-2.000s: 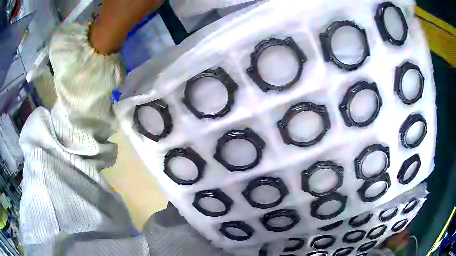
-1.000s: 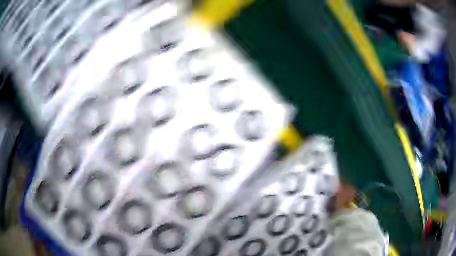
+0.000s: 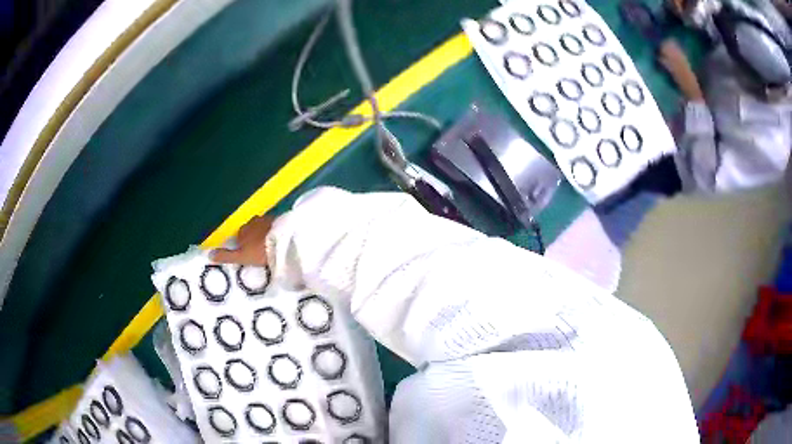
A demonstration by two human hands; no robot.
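Observation:
A white blister tray [image 3: 269, 347] with rows of thin black rings lies at the lower left, cut off by the bottom edge. My right hand [image 3: 248, 244] is at its far edge, with fingers on the rim; the sleeved arm comes in from the lower right and covers part of the tray's right side. The fingertips are small and partly hidden. My left hand is not in view.
Another ring tray [image 3: 130, 416] is at the bottom left. The electric screwdriver [image 3: 434, 192] lies by a dark box with a black strap [image 3: 499, 165]. A further ring tray [image 3: 573, 95] lies upper right, beside another person's arm [image 3: 682, 74]. Yellow tape [image 3: 295, 173] crosses the green mat.
The view has swung from close above the large ring tray to the bench. My right hand, earlier at the tray's right edge, now shows at a tray's far edge.

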